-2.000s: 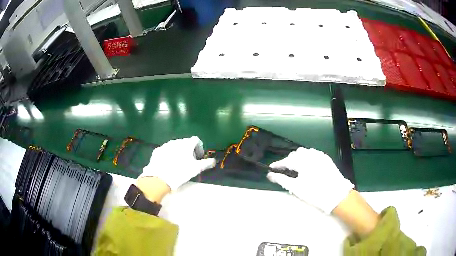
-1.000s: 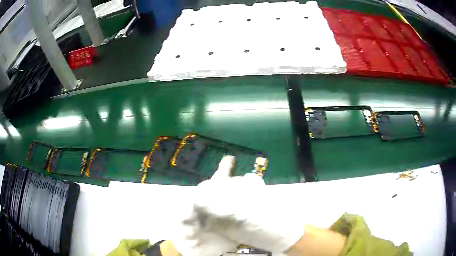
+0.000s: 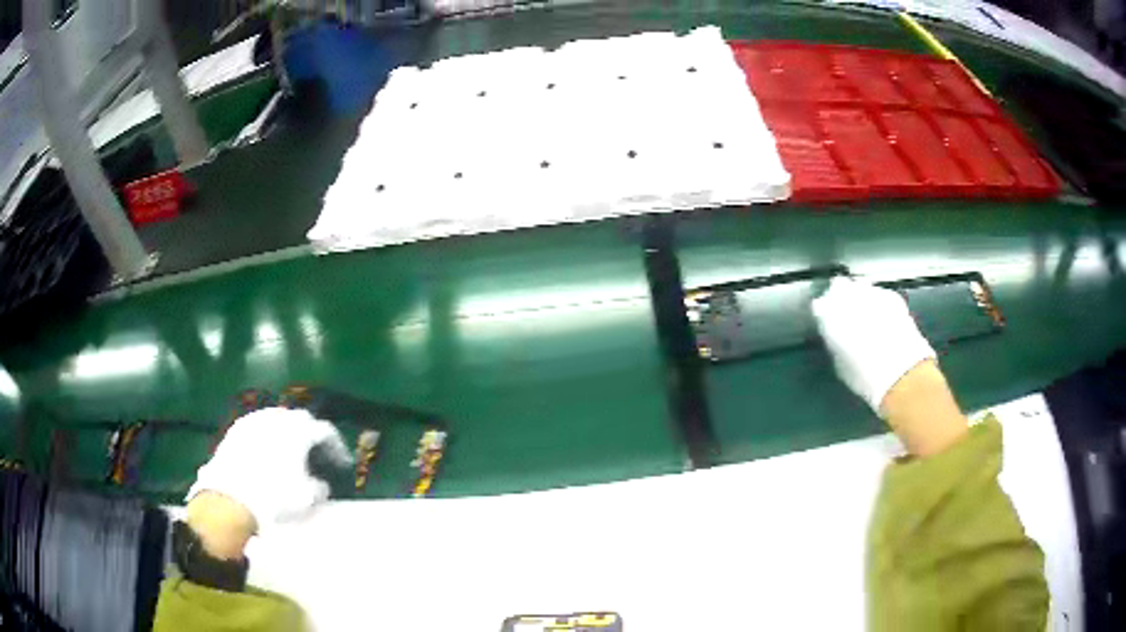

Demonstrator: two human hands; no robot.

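My left hand [image 3: 268, 463], in a white glove, is at the near belt edge at left, over overlapping black phone middle frames [image 3: 371, 407] with orange-gold patches. Its fingers hide part of them; I cannot tell if it grips one. My right hand [image 3: 874, 342], also gloved, reaches over the belt to the meeting ends of two frames, the left one [image 3: 772, 352] and the right one [image 3: 998, 309]. Its fingertips cover these ends, so a grip is unclear. Another frame [image 3: 562, 622] lies on the white foam sheet, cut off by the bottom edge.
The green conveyor belt [image 3: 556, 407] has a black strip [image 3: 673, 346] across it. Beyond are a white moulded tray [image 3: 543, 130] and a red plastic tray [image 3: 889, 130]. A black slotted tray [image 3: 80, 556] is at lower left. A red sign [image 3: 156, 195] is near a pale post [image 3: 87, 161].
My hands, together over the foam sheet a second ago, are now wide apart: left on the left group of frames, right at the right pair. The view has shifted, moving the trays leftward in the picture.
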